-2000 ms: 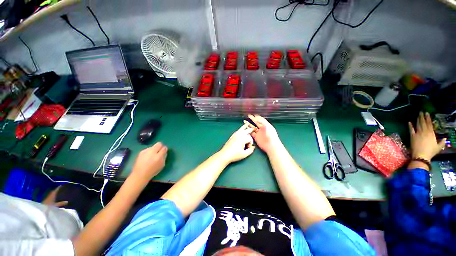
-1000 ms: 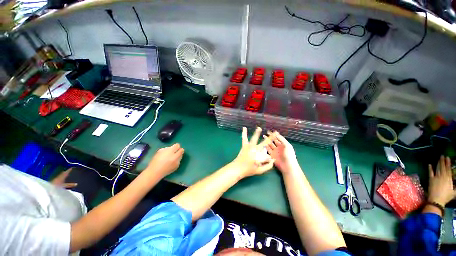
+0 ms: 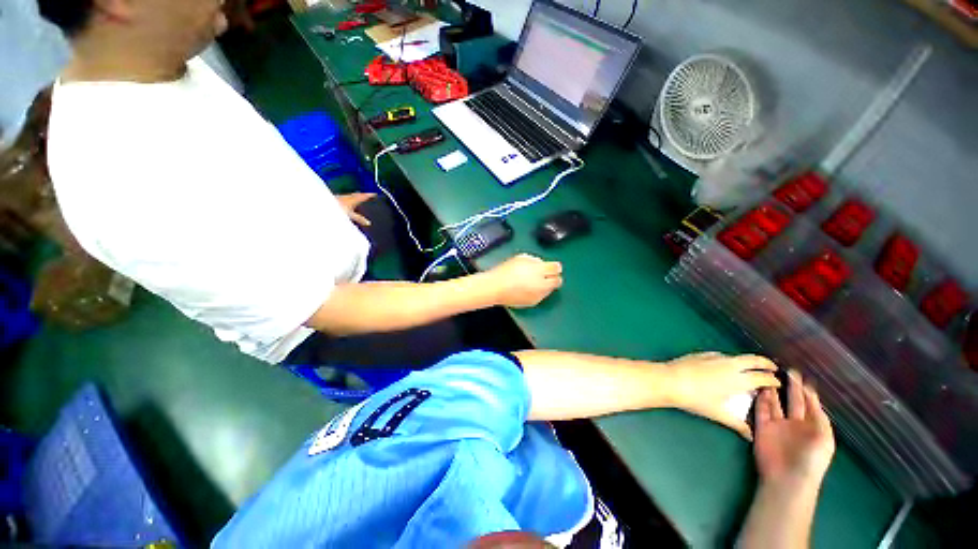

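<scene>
My left hand (image 3: 724,388) reaches in from the left beside the clear tray stack, fingers curled. A small white and dark piece, which looks like a phone battery (image 3: 740,405), shows at its fingers and is mostly covered. My right hand (image 3: 794,438) meets it from below, its fingertips at the piece and against the left fingers. Whether the right hand grips it is hidden. Stacked clear blister trays (image 3: 740,287) stand just beyond my hands, with red car-shaped pieces (image 3: 815,281) in the top pockets.
A seated person in a white shirt (image 3: 193,204) is at the left, one fist (image 3: 528,281) on the green bench. Near it are a black mouse (image 3: 563,226), a cabled keypad phone (image 3: 485,237) and a laptop (image 3: 525,118). A fan (image 3: 705,107) stands behind. Blue stools (image 3: 102,472) are on the floor.
The view has swung left, so the trays and my hands now show at the right. My spread left fingers have curled in, and my hands have come together around the small piece.
</scene>
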